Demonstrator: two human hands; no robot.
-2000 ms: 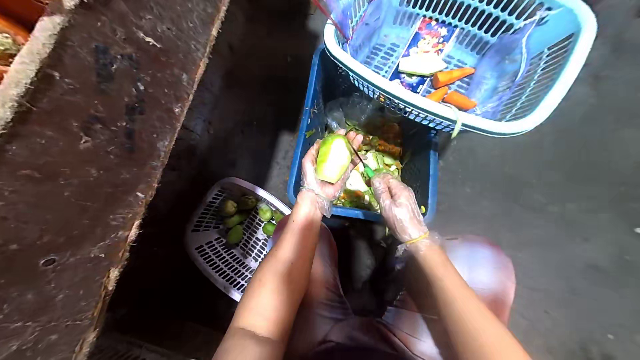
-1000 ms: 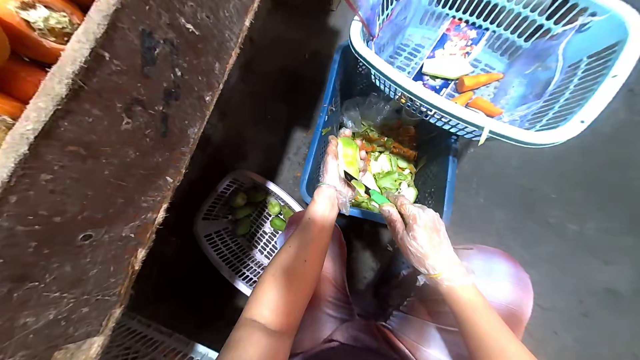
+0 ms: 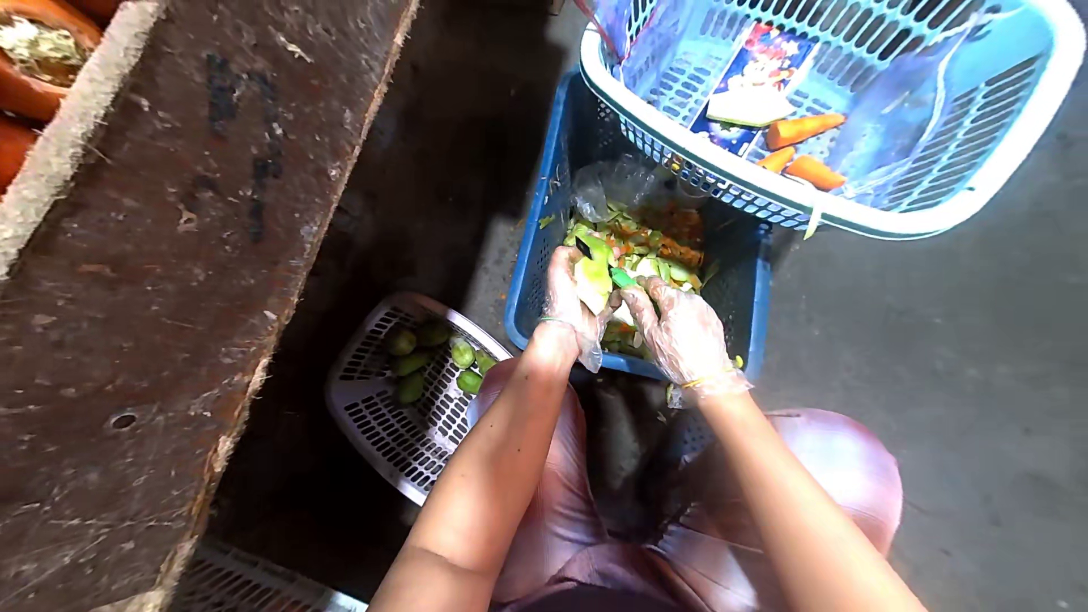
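Observation:
My left hand, in a clear plastic glove, holds a partly peeled green fruit or vegetable, pale where the skin is off. In my right hand, also gloved, is a peeler with a green handle; its dark end lies against the green piece, though the blade is hard to make out. Both hands are over a blue plastic basket holding green and orange peelings and a crumpled clear plastic bag.
A light blue basket at upper right holds carrot pieces and a pale peeled piece. Lower left, a whitish basket holds several green fruits. A worn brown wooden board runs along the left, with orange produce beyond it.
Two seconds ago the green piece was held up, its pale side showing, with the peeler beside it. Now it is tilted lower over the peelings, with the peeler across it.

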